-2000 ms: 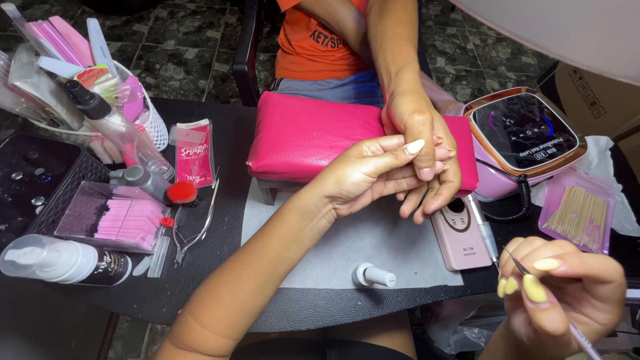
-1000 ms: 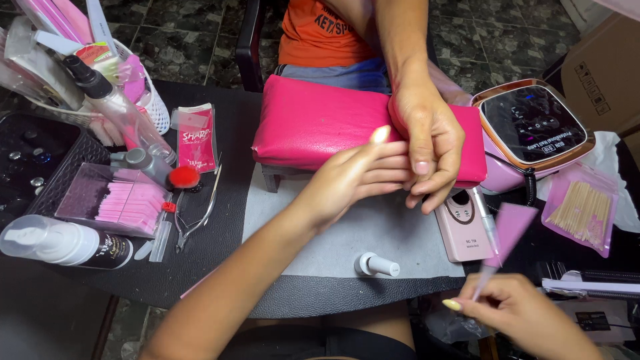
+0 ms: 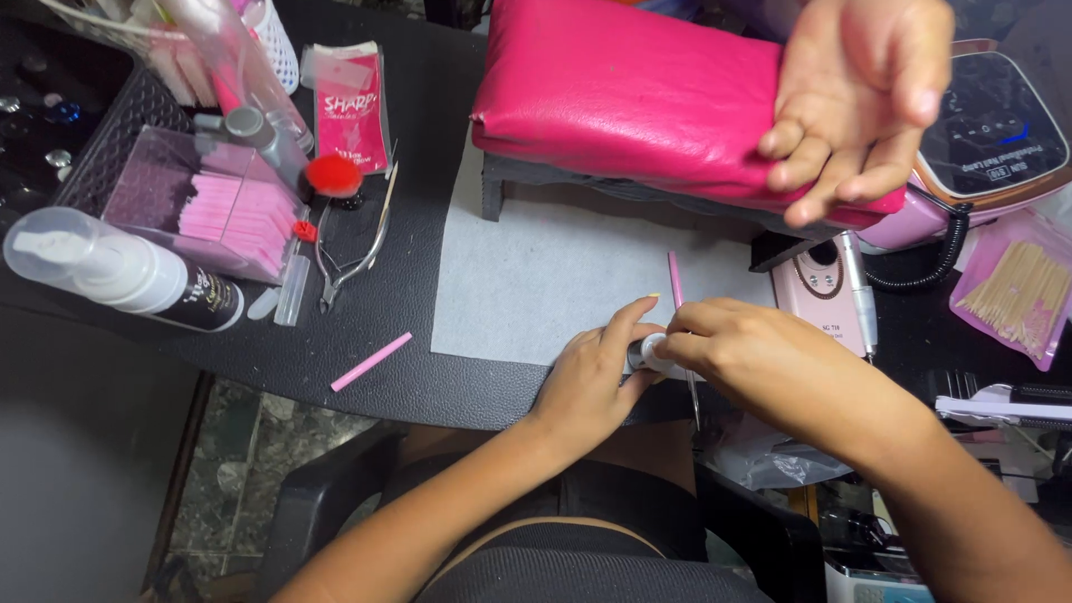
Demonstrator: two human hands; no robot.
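At the edge of the white paper sheet (image 3: 519,285), my left hand (image 3: 590,368) is around a small nail polish bottle (image 3: 638,355). My right hand (image 3: 720,339) grips its white cap (image 3: 656,352) from the right. A thin pink-handled tool (image 3: 675,276) runs behind my right fingers, its metal end showing below them; whether they hold it is hidden. A pink tube-like piece (image 3: 371,362) lies on the black table to the left. Another person's hand (image 3: 846,109) rests palm up on the right end of the pink cushion (image 3: 628,92), apart from my hands.
At left stand a foam pump bottle (image 3: 126,268), a clear box of pink files (image 3: 243,218), a red-topped brush (image 3: 335,176) and cuticle nippers (image 3: 347,260). At right are a nail lamp (image 3: 997,126), a pink nail drill unit (image 3: 821,293) and a bag of wooden sticks (image 3: 1013,293).
My left hand has let go of the other person's hand and come down to the bottle. My right hand has moved left onto the cap, without the pink brush-like tool plainly seen in it one second ago.
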